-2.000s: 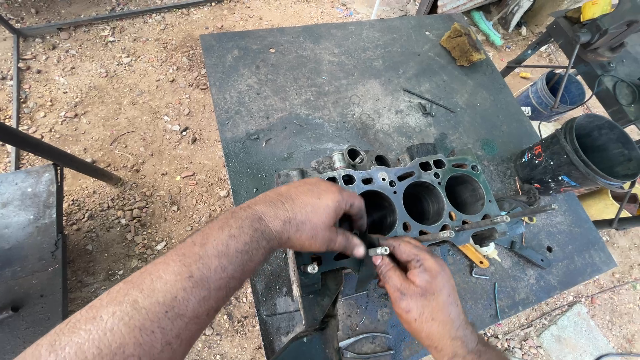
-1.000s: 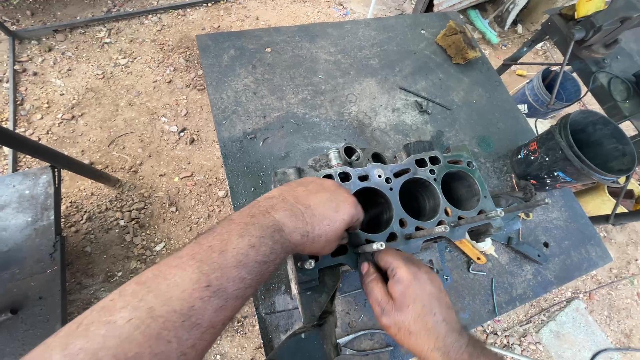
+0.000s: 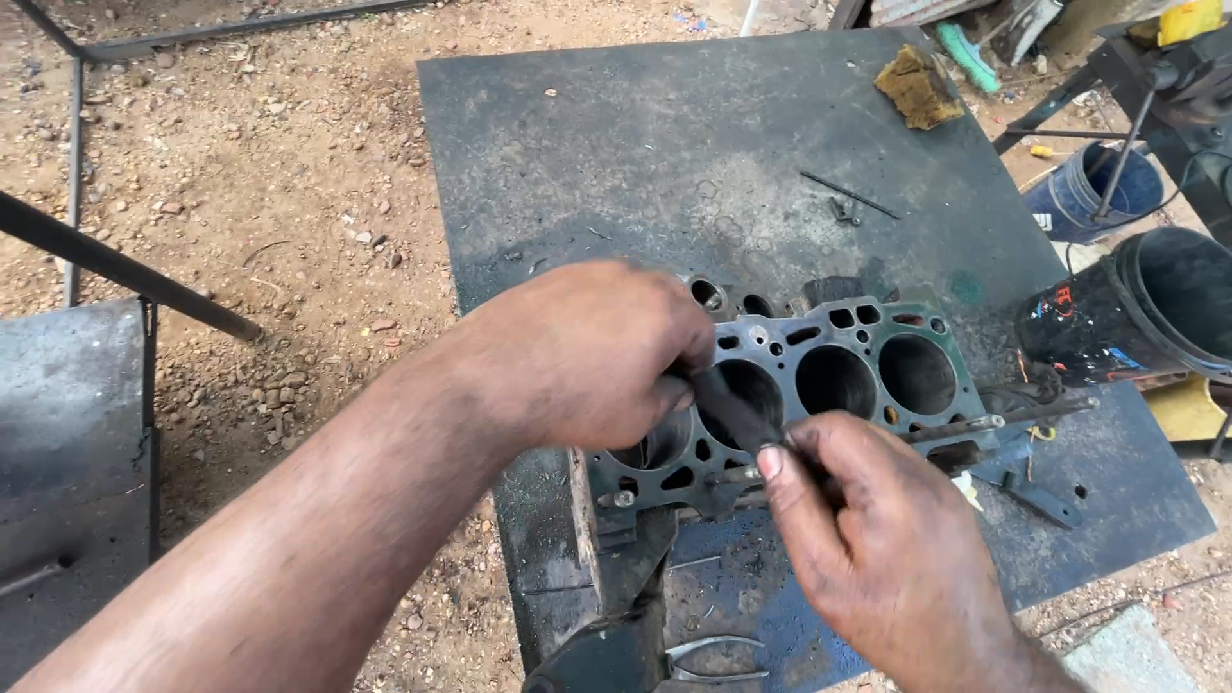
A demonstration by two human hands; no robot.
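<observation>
An engine block with several open cylinder bores lies on the dark metal tabletop, its flat deck face up. Above its left end, my left hand has its fingers closed on one end of a dark, flat strip. My right hand pinches the strip's other end between thumb and fingers over the block's near edge. What the strip is made of cannot be told. Metal studs stick out along the near edge of the block.
Pliers-like handles lie at the table's near edge. A thin rod and a brown sponge-like piece are on the far part of the metal tabletop. Black and blue buckets stand at the right.
Both hands have risen from the block's near edge, and the dark strip now shows stretched between them. The block has stayed in place on the table.
</observation>
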